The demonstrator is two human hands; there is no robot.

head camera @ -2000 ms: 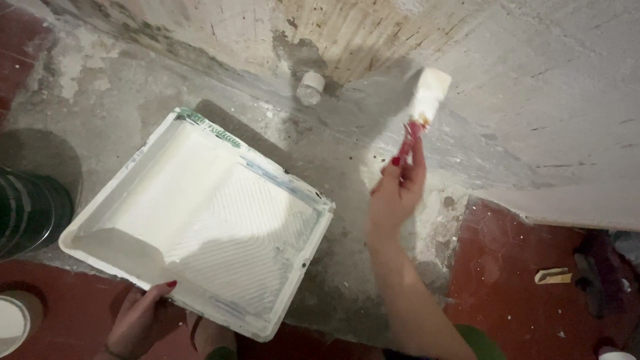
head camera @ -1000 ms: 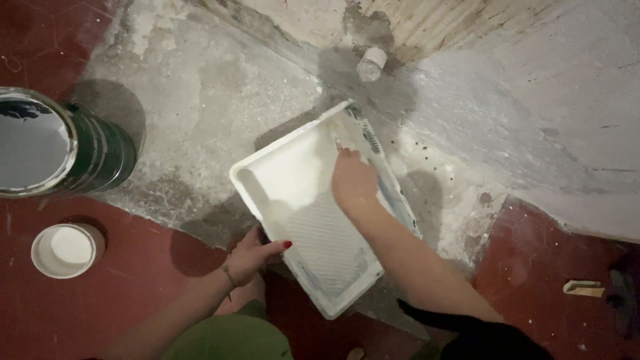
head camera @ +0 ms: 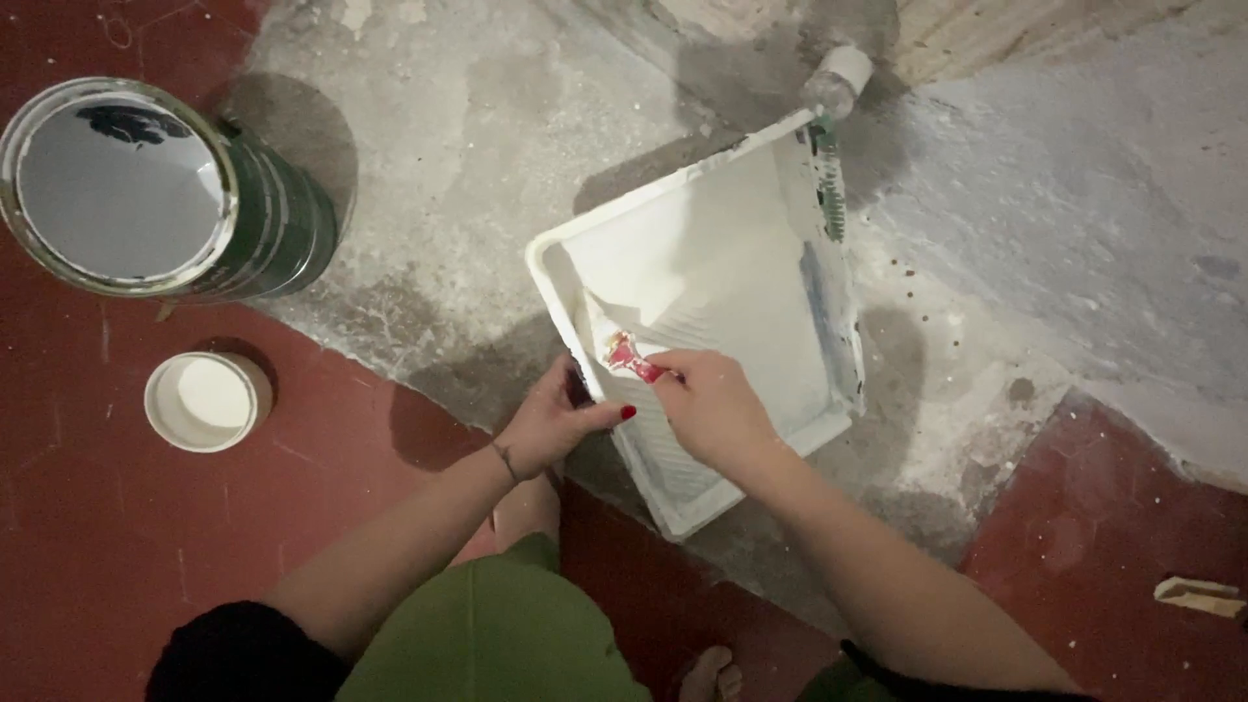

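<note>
A white plastic paint tray (head camera: 741,283) with pale paint in it lies in the middle of the view, tilted in the picture. My left hand (head camera: 556,414) grips its left rim, the thumb on top of the edge and the fingers underneath. In my right hand (head camera: 712,405) is a paintbrush with a red handle (head camera: 634,361). Its white, paint-covered bristles are in the tray, close to the left wall and beside the ribbed slope.
A large green paint can (head camera: 283,224) stands open at the upper left, a small white tub (head camera: 208,402) below it. A pipe stub (head camera: 838,83) sticks up behind the tray by the wall. A small pale piece (head camera: 1199,597) lies at the far right.
The brush was held up near the wall two seconds ago and is now in the tray. From a second ago, my right hand has moved toward the tray's left side. The view has shifted.
</note>
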